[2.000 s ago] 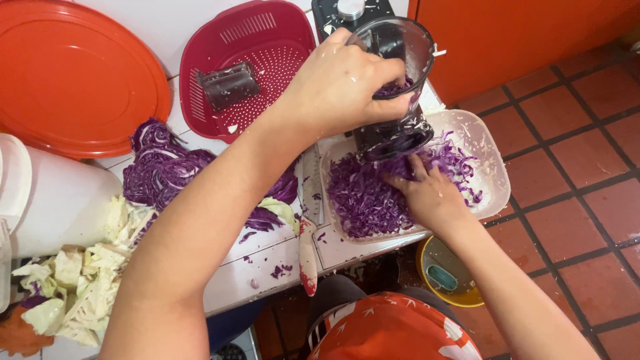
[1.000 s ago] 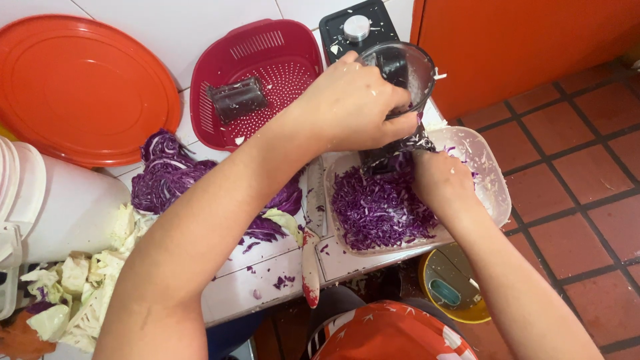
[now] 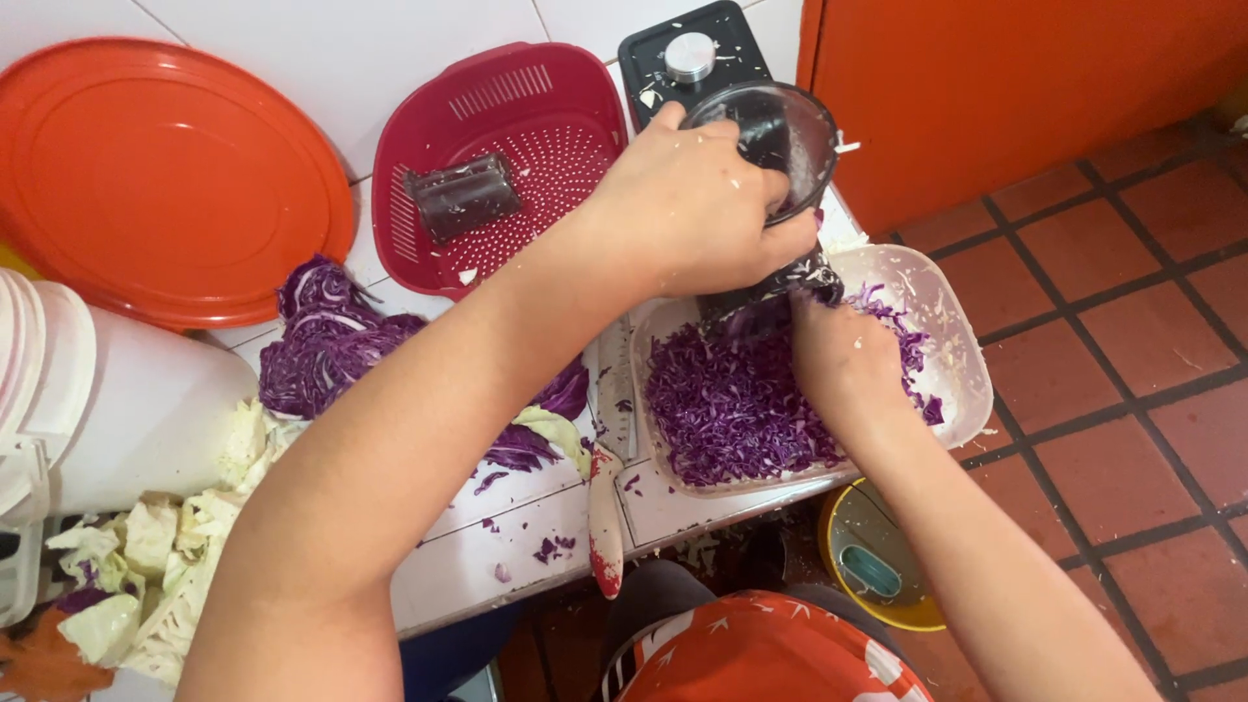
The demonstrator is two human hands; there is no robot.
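Note:
My left hand (image 3: pixel 717 200) is at the clear feed chute (image 3: pixel 804 146) of a black electric food shredder (image 3: pixel 648 58), its fingers bent over the rim and partly hidden inside. Just below, my right hand (image 3: pixel 848 351) is at the shredder's dark outlet (image 3: pixel 780 292), its fingertips hidden there. Shredded purple cabbage (image 3: pixel 741 419) fills much of a translucent plastic tub (image 3: pixel 960 341) under the outlet. Cut purple cabbage (image 3: pixel 336 341) lies on the white tiled counter, partly behind my left forearm.
A knife (image 3: pixel 604 526) lies with its handle over the counter's edge. Behind are a maroon colander (image 3: pixel 497 97) holding a dark cylinder (image 3: pixel 463 198) and an orange lid (image 3: pixel 166 185). A white bucket (image 3: pixel 146 400) and pale cabbage leaves (image 3: pixel 195 556) are at left. A yellow bucket (image 3: pixel 912 614) stands below.
My right hand has moved up from the shredded cabbage in the tub to the outlet. My left hand stays at the chute.

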